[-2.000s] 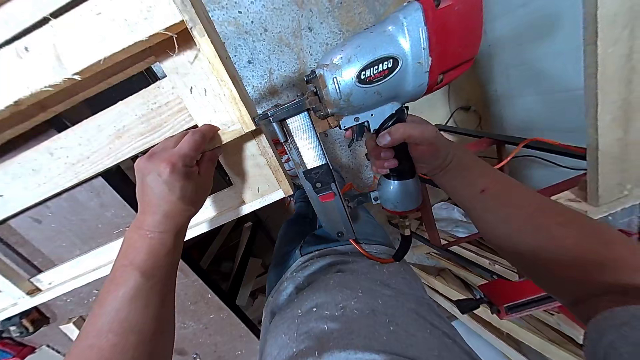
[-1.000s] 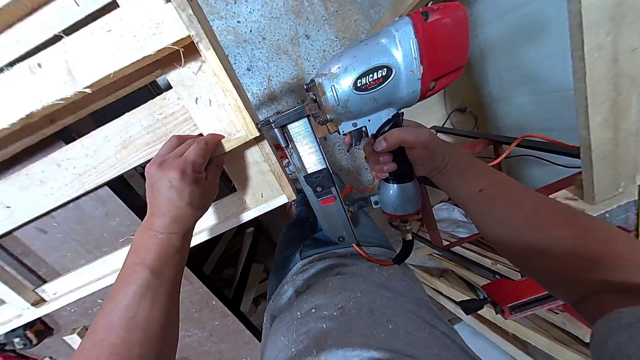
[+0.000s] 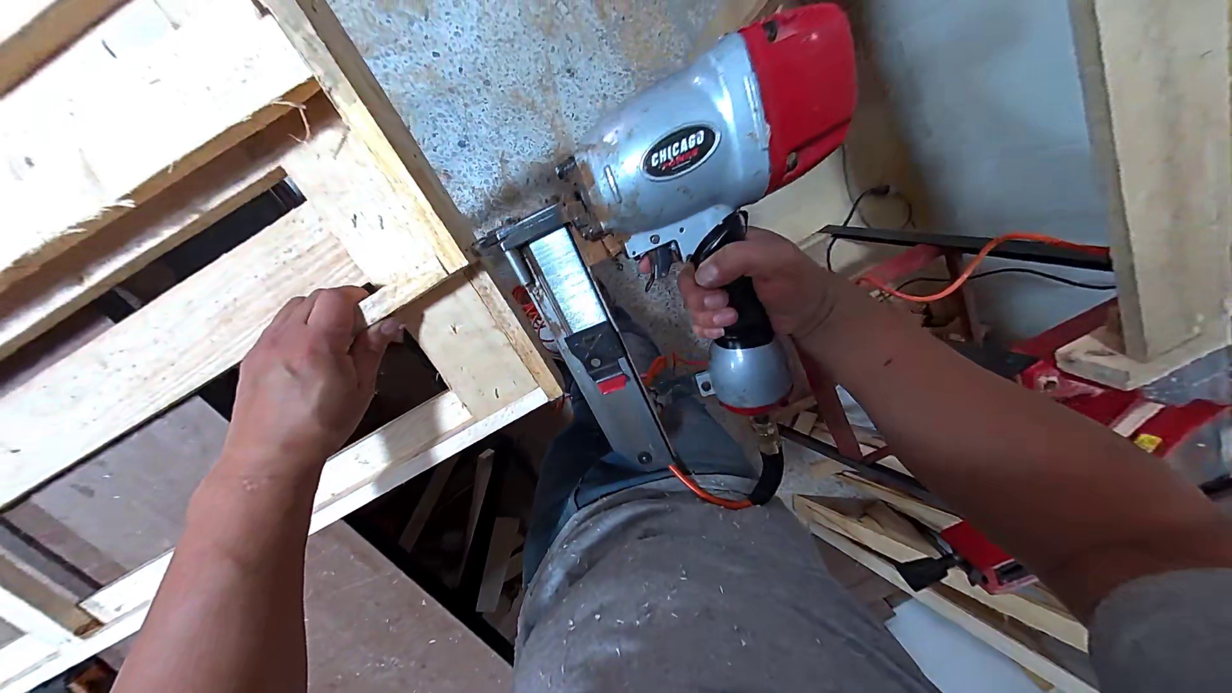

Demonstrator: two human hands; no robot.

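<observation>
My right hand [image 3: 746, 289] grips the black handle of a silver and red pneumatic nail gun [image 3: 674, 154], a finger near its trigger. The gun lies sideways, its nose against or very near the outer edge of a wooden frame [image 3: 385, 164]. Its metal magazine [image 3: 606, 375] slants down toward my body, and an air hose fitting hangs below the handle. My left hand [image 3: 308, 375] is closed around the end of a wooden slat [image 3: 409, 292] at the frame's corner, left of the gun's nose. The exact contact at the nose is hard to see.
An orange hose [image 3: 972, 269] and black cable run over a red and black metal stand [image 3: 929, 462] at right. Wood offcuts [image 3: 866, 520] lie below. A wooden panel [image 3: 1155, 183] stands at far right. A speckled wall or floor surface [image 3: 462, 87] lies behind the frame.
</observation>
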